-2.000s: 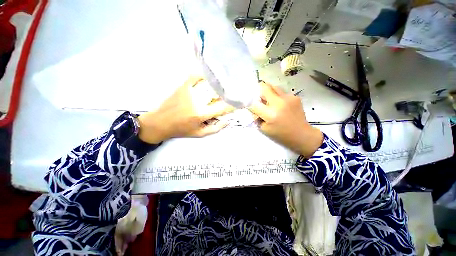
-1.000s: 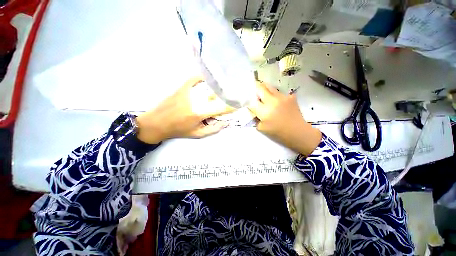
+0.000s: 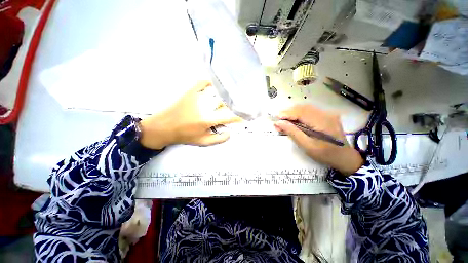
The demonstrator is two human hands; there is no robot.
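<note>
A white fabric piece [image 3: 233,77] stands up in a fold in front of the machine, its lower edge near my fingertips. My left hand [image 3: 187,120] lies on the white cloth at its left, fingers bent towards the fold; its fingertips are washed out, so I cannot tell whether they pinch it. My right hand [image 3: 315,131] holds a thin dark stick-like tool [image 3: 320,134], perhaps tweezers, with its tip end towards the lower edge of the fabric. The cloth merges with the bright table, so its outline is partly lost.
The sewing machine head [image 3: 295,25] is at top centre, with a ribbed round knob [image 3: 305,74] below it. Thread snips [image 3: 349,92] and black shears [image 3: 379,118] lie at right. A printed ruler [image 3: 231,178] runs along the front edge. Paper slips [image 3: 446,43] are top right, a red basket [image 3: 26,77] left.
My right hand has moved right and down, away from the fabric's edge, and the thin dark tool now shows in it. My left hand has barely moved. The camera view has shifted slightly.
</note>
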